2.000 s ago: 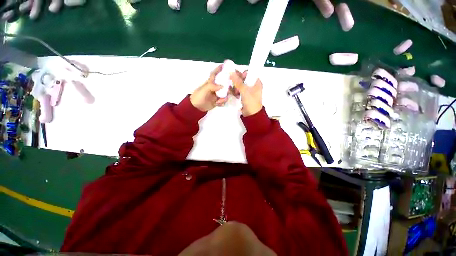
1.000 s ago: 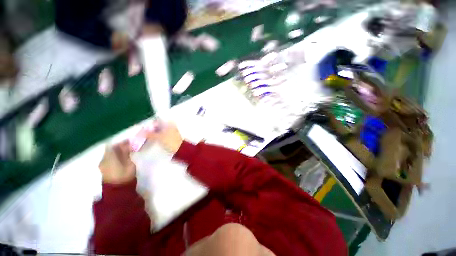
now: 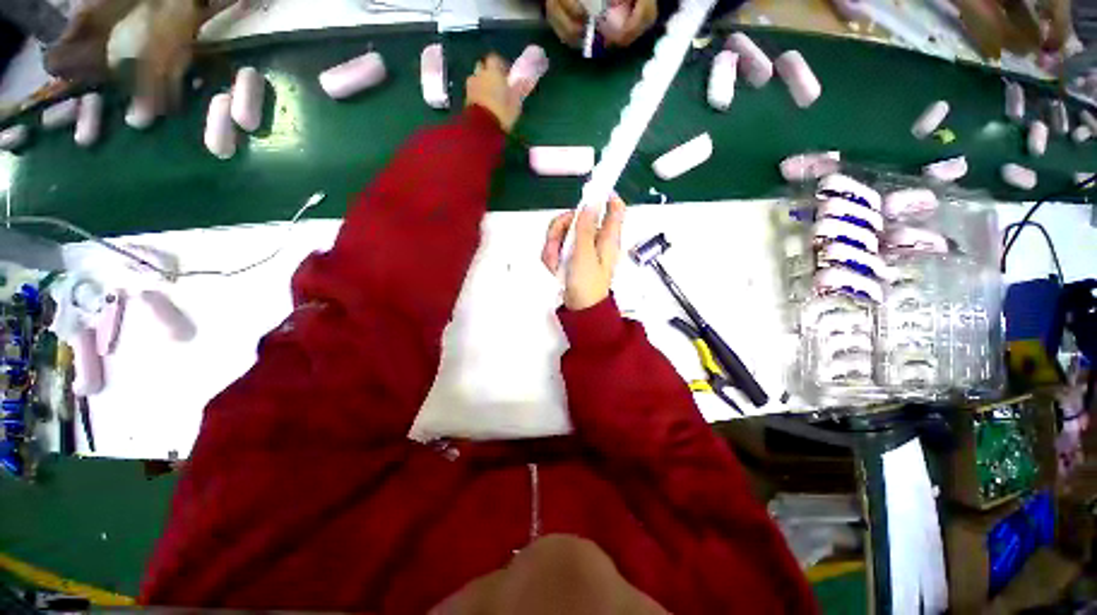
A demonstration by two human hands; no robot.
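My left hand [image 3: 491,91] reaches far out over the green belt and has its fingers on a pale pink device housing [image 3: 527,70] there. My right hand [image 3: 588,250] is over the white bench top and grips the lower end of a long white adhesive strip [image 3: 644,114] with a scalloped edge. The strip slants up and right across the belt. A white backing sheet [image 3: 511,360] lies on the bench between my forearms.
More pink housings lie along the belt [image 3: 301,168]. Right of my right hand are a hammer [image 3: 700,318] and yellow-black pliers [image 3: 710,370], then a clear blister tray [image 3: 896,348]. A cable [image 3: 259,255] lies at left. Another person's hands [image 3: 602,18] are opposite.
My left hand has left my right hand and moved out over the belt to a housing. My right hand still holds the strip. The view swung aside and came back.
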